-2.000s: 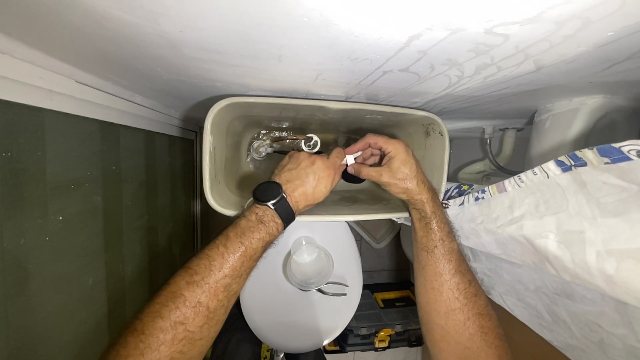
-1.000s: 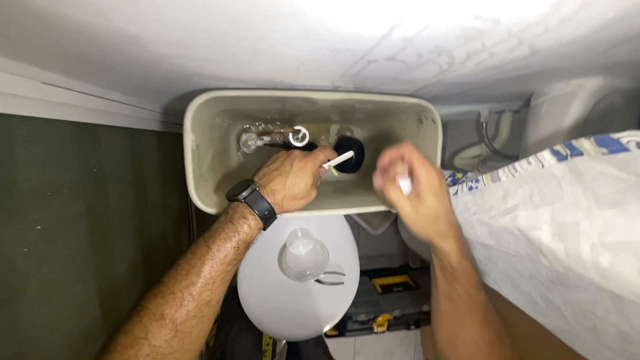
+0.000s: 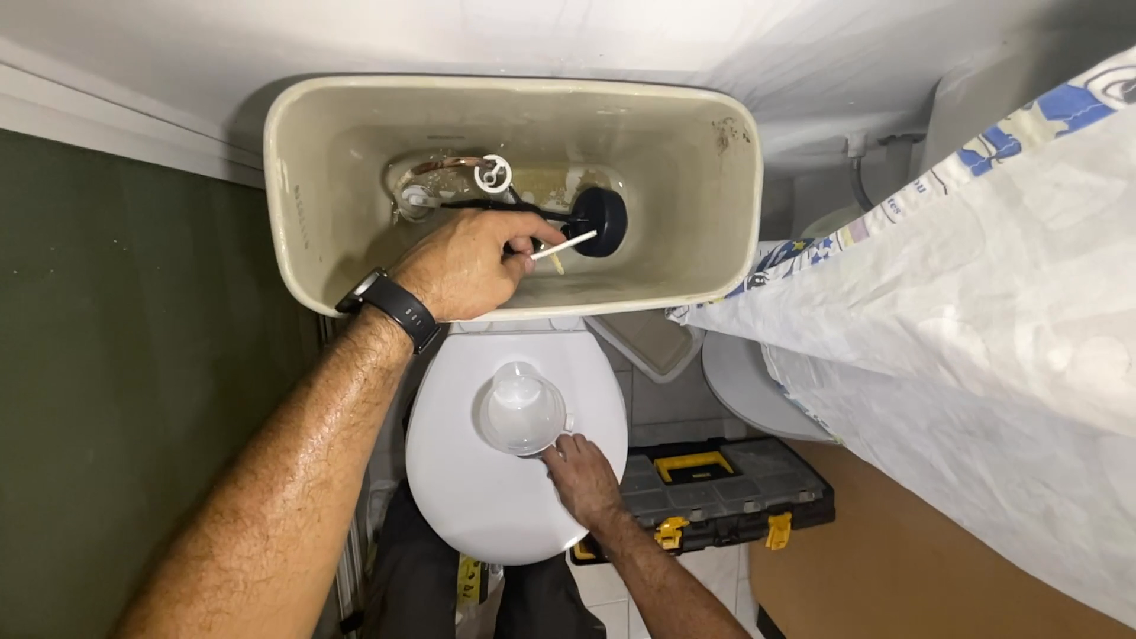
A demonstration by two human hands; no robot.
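My left hand [image 3: 484, 257] is inside the toilet cistern [image 3: 515, 311], its thumb and fingers pinching a thin white plastic rod [image 3: 565, 245]. Just beyond the rod sits a round black float [image 3: 600, 222], joined to a dark arm. A white fill valve top [image 3: 493, 175] stands behind my left hand, near a copper-coloured tube [image 3: 444, 165]. On the closed toilet lid [image 3: 497, 524], my right hand [image 3: 581, 475] has its fingertips by a clear plastic container [image 3: 522, 413]. A small white piece [image 3: 569, 422] is at the container's side. Whether my right fingers grip anything is hidden.
A black and yellow toolbox [image 3: 728, 501] lies on the floor right of the toilet. The cistern lid [image 3: 652, 342] is low behind it. A patterned white curtain [image 3: 958, 293] hangs at the right. A dark green panel [image 3: 133, 373] is at the left, and a wall stands behind the cistern.
My right hand has left the cistern and come down to the lid beside the container, where the pliers showed earlier. My left hand still holds the white rod in the cistern.
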